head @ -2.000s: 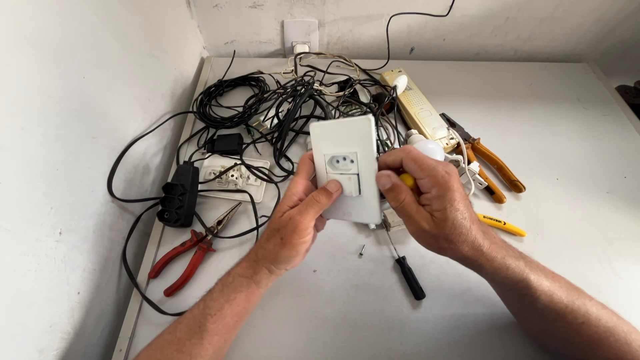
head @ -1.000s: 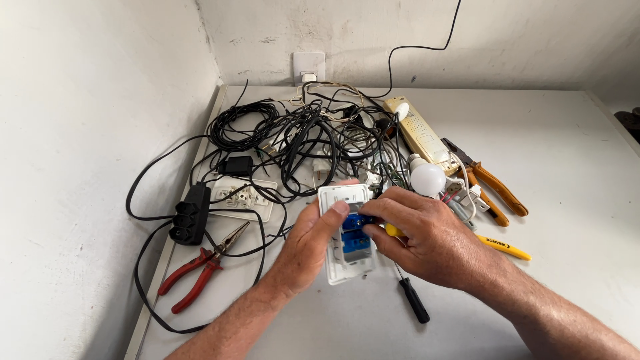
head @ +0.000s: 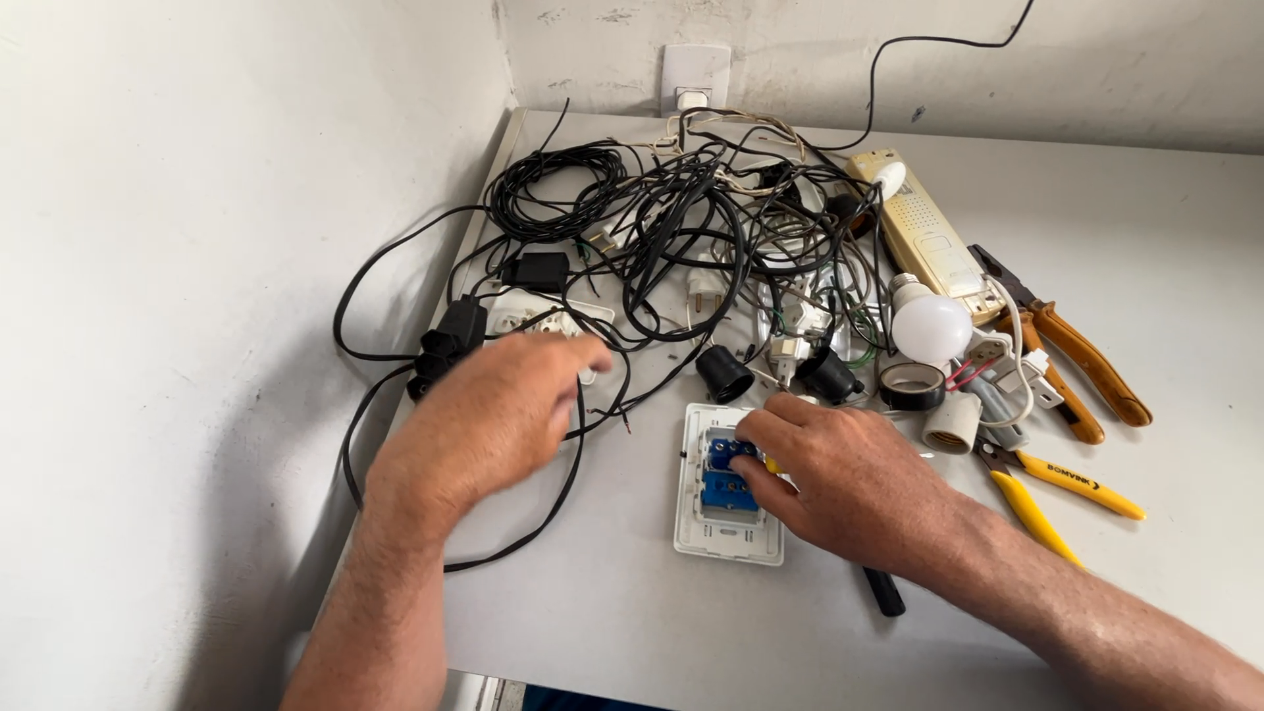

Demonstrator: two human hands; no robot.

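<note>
A white wall plate with blue switch and socket modules point(head: 730, 538) lies face down on the table. My right hand point(head: 844, 474) is over its upper right corner, with a small yellow piece of some tool showing between the fingers; the rest of it is hidden. My left hand point(head: 494, 425), somewhat blurred, is off the plate, above the cables near a black multi-outlet adapter point(head: 462, 321) and a white socket plate point(head: 599, 314). Its fingertips point right and I cannot see whether they touch anything. A screwdriver's black handle point(head: 884, 592) lies partly under my right forearm.
Tangled black cables point(head: 691, 227) spread along the back. To the right are a light bulb point(head: 931, 326), a beige handset point(head: 933, 237), orange-handled pliers point(head: 1091, 360), yellow-handled cutters point(head: 1081, 484), a tape roll point(head: 911, 386) and a lamp socket point(head: 954, 423). A wall outlet point(head: 695, 74) is behind.
The wall plate, held up face forward and then turned back side up, now lies on the table. My left hand has let go of it and moved left. The red-handled pliers are no longer visible.
</note>
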